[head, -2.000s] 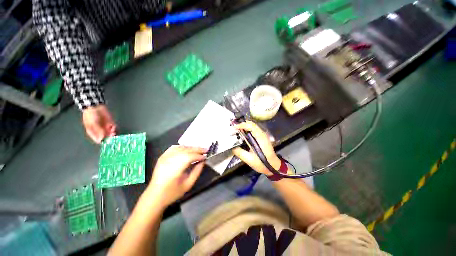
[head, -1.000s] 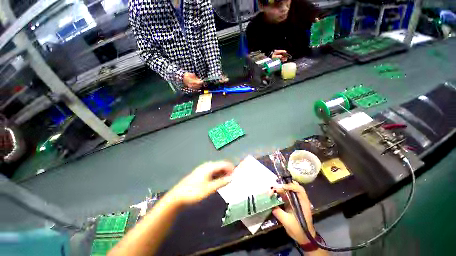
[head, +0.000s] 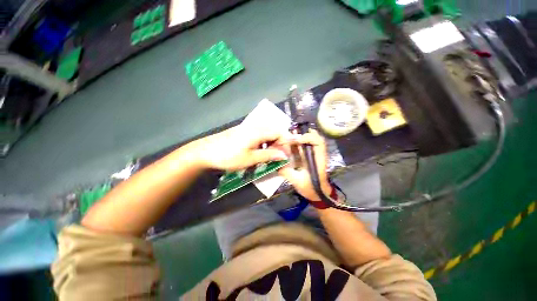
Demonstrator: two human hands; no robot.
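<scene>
The green circuit board panel (head: pixel 250 175) is tilted over the white sheet (head: pixel 266 117), with dark parts on its upper face. My right hand (head: pixel 311 167) grips the panel's right end and also holds the black soldering iron (head: pixel 308 154), whose cable runs over the wrist. My left hand (head: pixel 244 147) reaches across the panel, its fingertips close to my right fingers. A tiny pale spot shows at the left fingertips; whether they hold a part is too blurred to tell. The iron's tip is not clear.
The solder waste cup (head: pixel 342 111) and yellow sponge (head: pixel 385 116) stand right of the sheet. Beyond them is the dark solder feeder (head: pixel 438 82), joined to the iron's looping cable. Another green panel (head: pixel 214 67) lies on the conveyor (head: pixel 147 100). More panels lie at the far left.
My left hand, raised left of my right hand a second ago, has moved right, over the board to my right fingers. The view has tilted down; the other workers are out of view.
</scene>
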